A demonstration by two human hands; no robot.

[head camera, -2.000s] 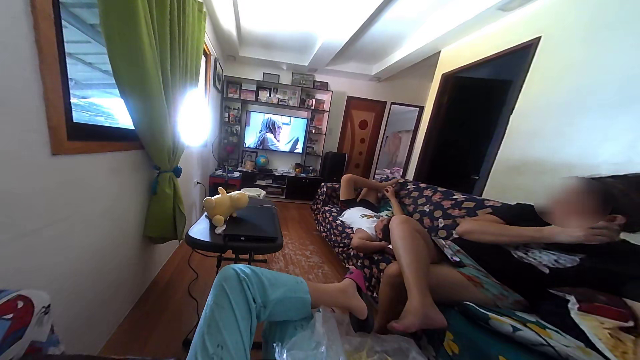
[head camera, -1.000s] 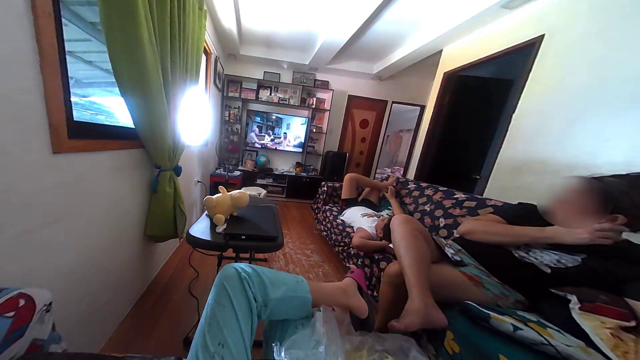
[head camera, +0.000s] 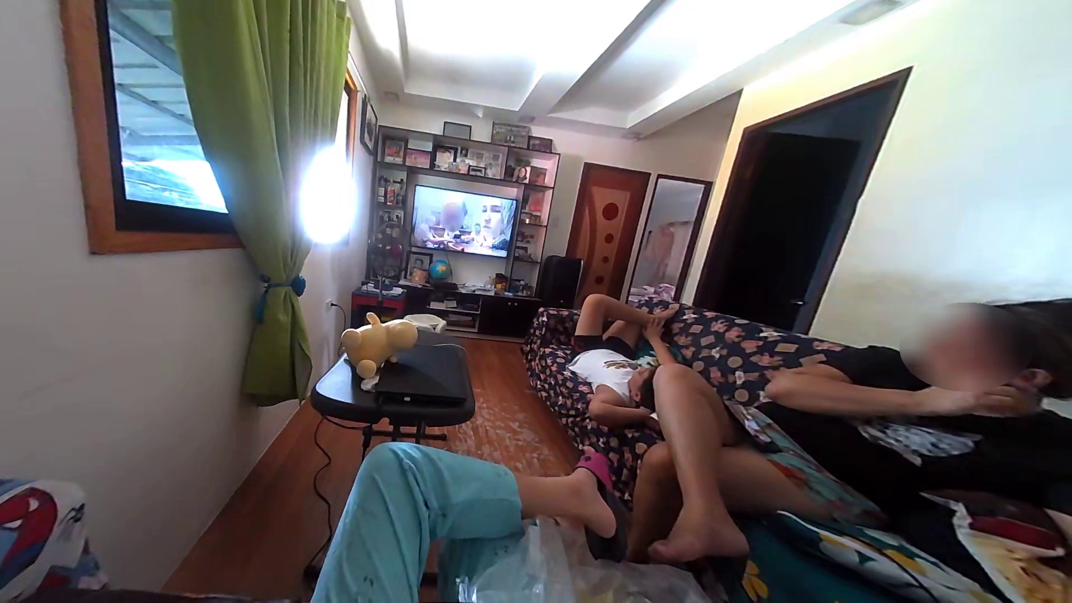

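Note:
Neither of my hands is in the head view. My bent leg in teal trousers (head camera: 419, 494) rises at the bottom middle, its foot in a dark and pink slipper (head camera: 610, 515). A clear plastic bag (head camera: 544, 569) lies by that leg at the bottom edge. Beyond the knee, a yellow toy animal figure (head camera: 377, 343) stands on a small black table (head camera: 335, 389), beside a closed black laptop (head camera: 423, 377).
On the right, two people lie on a sofa with a patterned cover (head camera: 712, 352). A green curtain (head camera: 268, 167) hangs by the window. A television (head camera: 465, 220) stands in a shelf unit at the back. A black cord (head camera: 322, 486) trails over the wooden floor.
The picture on the television has changed. The toy, the laptop, my leg and the people on the sofa show no plain move.

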